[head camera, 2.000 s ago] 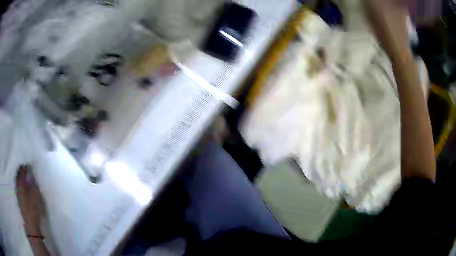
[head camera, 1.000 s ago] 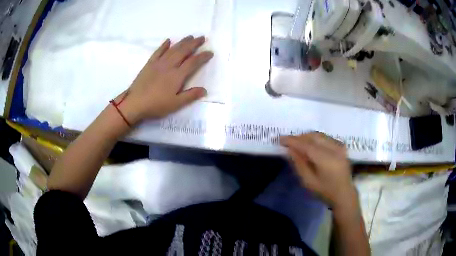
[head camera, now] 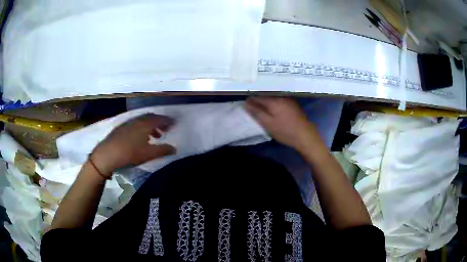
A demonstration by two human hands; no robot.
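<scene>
A white cloth piece [head camera: 205, 125] lies across my lap, below the table's front edge. My left hand [head camera: 135, 140] is over its left part with fingers spread and slightly blurred; it does not close on the cloth. My right hand [head camera: 276, 115] is at the cloth's right end, with fingertips bent onto its upper corner, pinching it. Flat white fabric panels [head camera: 128, 46] lie on the table to the left, their right edge near the middle.
The table edge carries a printed ruler [head camera: 327, 70]. A black phone [head camera: 435, 72] lies at the right, with pink-handled snips [head camera: 384, 27] behind. A narrow white strip [head camera: 403, 71] hangs nearby. White cloth bundles hang at right [head camera: 409, 174] and left [head camera: 23, 199].
The view swung from the right side to the machine, then down to my lap. Both hands moved off the table to the lap cloth, and my right hand took its corner.
</scene>
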